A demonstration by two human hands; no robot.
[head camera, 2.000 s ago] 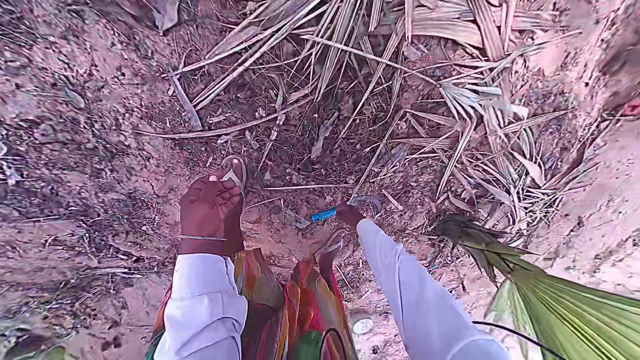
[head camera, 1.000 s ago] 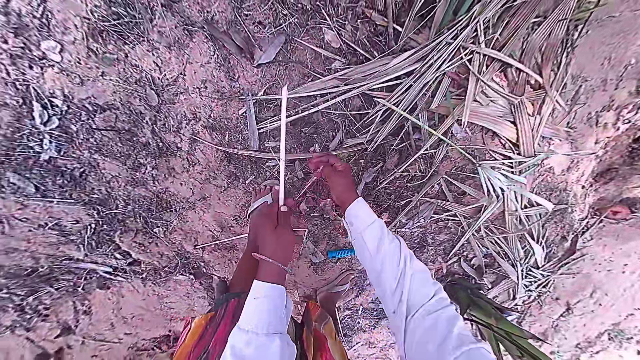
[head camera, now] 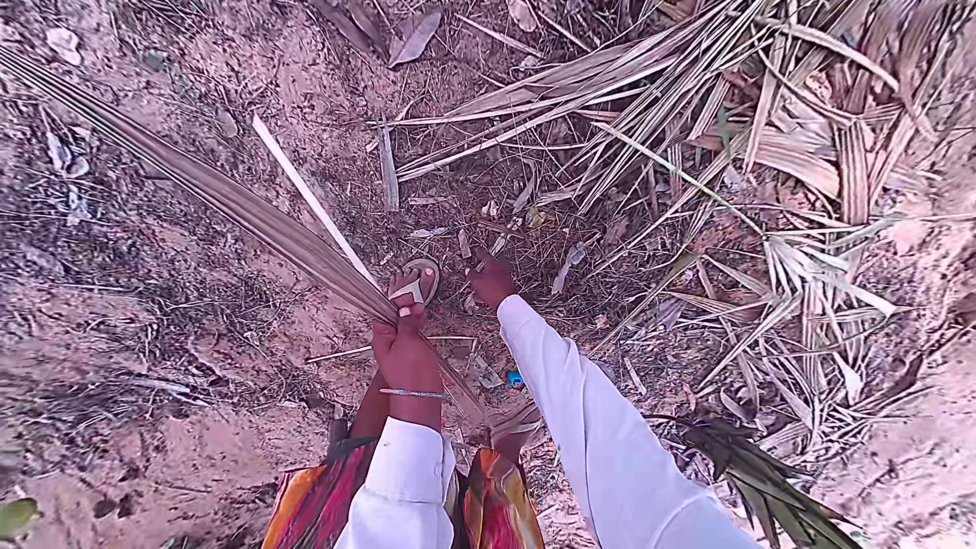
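Observation:
My left hand (head camera: 406, 347), with a bangle on its wrist, grips a long dried palm leaf strip (head camera: 252, 210) that runs to the upper left edge. A pale narrow strip (head camera: 311, 200) also reaches up and left from the same hand. My right hand (head camera: 489, 278) is just right of my sandalled foot (head camera: 419, 284), low over the littered soil; its fingers are partly bent, and whether they touch or hold anything is unclear. A blue object (head camera: 515, 379) lies below that hand, partly hidden by my white sleeve.
A heap of dried palm leaves (head camera: 808, 152) spreads over the upper right. Greenish palm fronds (head camera: 770, 480) lie at the lower right. Loose dry leaves (head camera: 414, 38) and twigs litter the reddish soil. Colourful cloth (head camera: 499, 499) hangs around my legs.
A long dried leaf strip is now in my left hand; one second ago only a pale strip stood upright there, and it now leans left. Two seconds ago my right hand was at the blue object.

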